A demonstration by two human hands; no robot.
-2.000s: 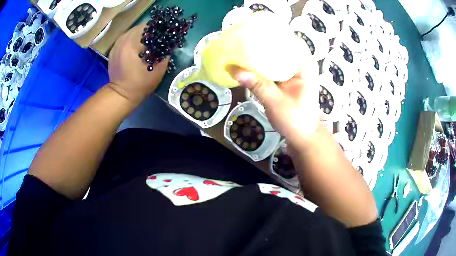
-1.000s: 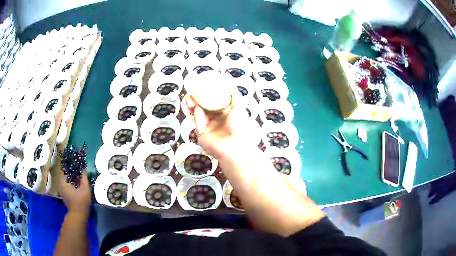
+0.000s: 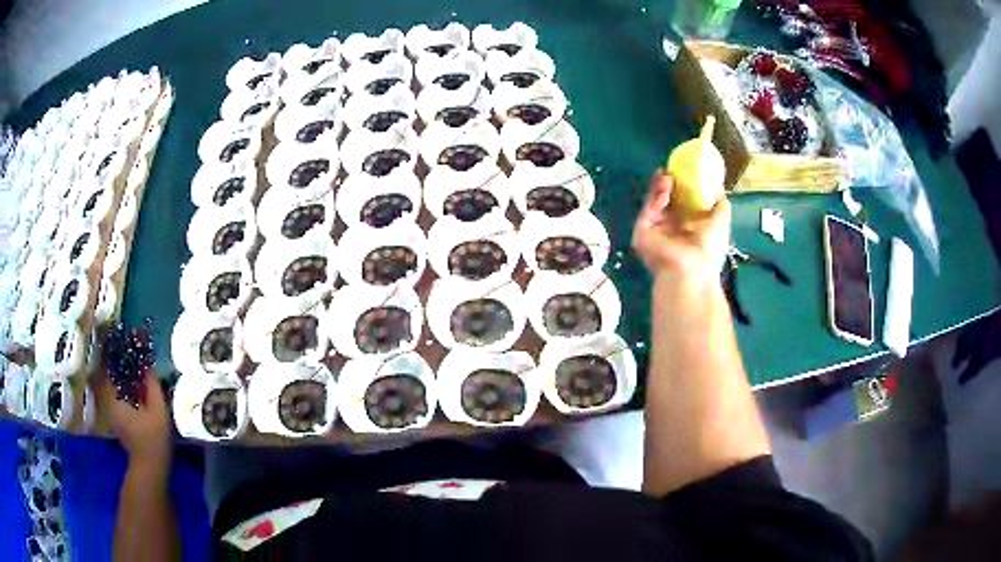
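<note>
My right hand (image 3: 683, 228) is shut on a yellow squeeze bottle (image 3: 696, 176), held upright with its narrow nozzle pointing up, between the rows of shells and the parts box. My left hand (image 3: 138, 417) is low at the left, shut on a bundle of wired parts (image 3: 128, 362) whose dark bead-like heads stick up. The wires are hidden in the hand. White camera shells (image 3: 384, 327) with dark oval windows and rings of paler spots lie in rows in front of me. Thin leads lie across several of them.
More shells stand stacked on brown boards (image 3: 141, 181) at the left. At the right are an open carton (image 3: 787, 176) of red-black bundles, a clear bag (image 3: 878, 154), pliers (image 3: 738, 288) partly behind my right hand, a smartphone (image 3: 850, 279) and a white strip (image 3: 898, 296). The bench top (image 3: 615, 66) is green.
My right hand has moved from over the shells to the right with the bottle, whose nozzle now shows pointing up. The view has shifted. My left hand still holds its bundle.
</note>
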